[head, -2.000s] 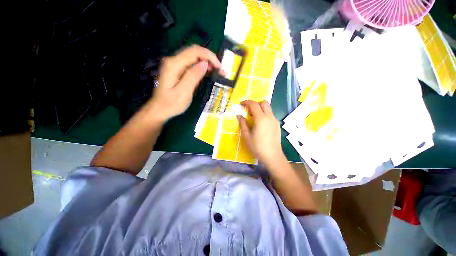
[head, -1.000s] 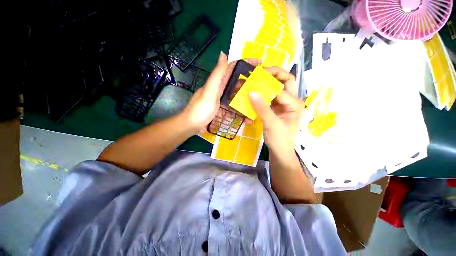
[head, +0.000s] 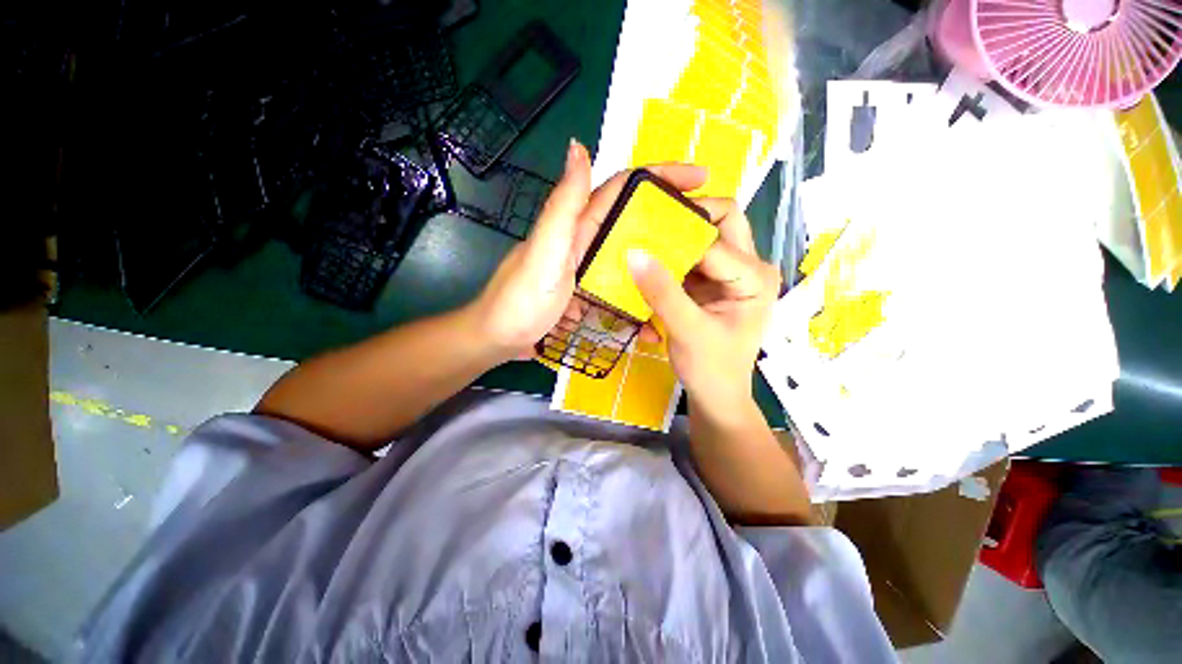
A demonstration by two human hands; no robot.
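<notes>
A black plastic faceplate point(head: 590, 340) is held between both hands over the sticker sheets, its keypad grid pointing down toward the wearer. A yellow sticker point(head: 644, 247) lies over its window end. My left hand point(head: 534, 275) holds the faceplate from its left side. My right hand point(head: 713, 305) is at its right side, thumb on the yellow sticker and fingers behind or beside the edge. The sticker sheets point(head: 700, 136), white with yellow rectangles, lie under and beyond the hands.
A dark pile of faceplates point(head: 363, 247) lies at left on the green table point(head: 441, 279). White backing sheets point(head: 972, 285) with loose yellow pieces point(head: 845, 318) lie at right. A pink fan point(head: 1076, 46) stands far right. Cardboard boxes point(head: 940, 551) and a person's leg point(head: 1121, 571) show below.
The yellow sticker, earlier tilted across the faceplate and overhanging it, now lies lined up with the window end. Two seconds ago my left hand held the faceplate alone, my right hand on the sheets.
</notes>
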